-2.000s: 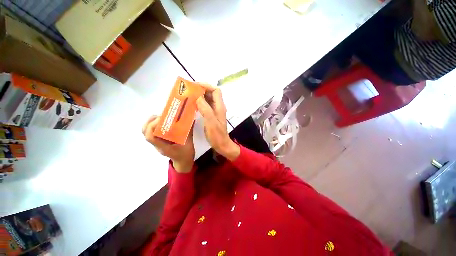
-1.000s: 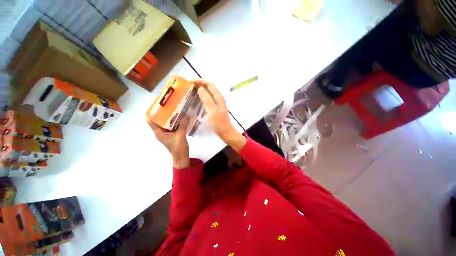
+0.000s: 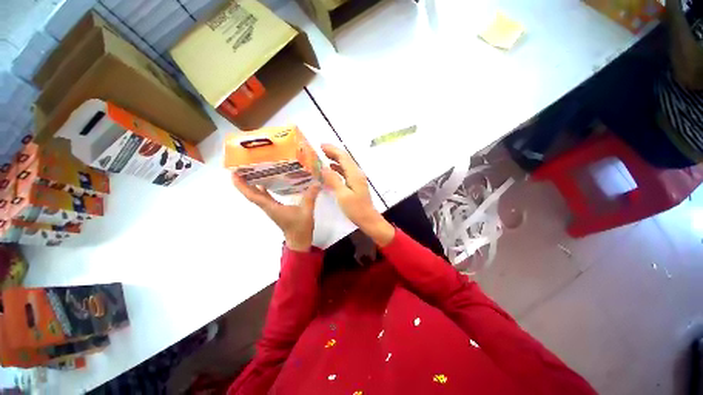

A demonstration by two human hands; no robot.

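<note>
A retail box [image 3: 271, 158] with an orange top and a dark slot is held above the white table [image 3: 196, 254], its white printed broad face turned towards me. My left hand [image 3: 287, 216] grips the box from below, with fingers under it and the thumb on its near face. My right hand [image 3: 351, 189] is at the box's right edge with the fingers apart and the fingertips near the side. Whether the fingertips touch the box or pinch something small cannot be told.
An open brown carton [image 3: 235, 54] holds orange boxes behind my hands. Retail boxes [image 3: 65, 316] stand at left. A yellow-green strip [image 3: 393, 136] and a sticky note [image 3: 502, 31] lie on the table. White ribbons [image 3: 466, 216] hang below its edge. A red stool [image 3: 617, 181] and a person stand right.
The box has been turned from its orange side to show its slotted top and white broad face. My right hand has opened a little at its side. The view has shifted left.
</note>
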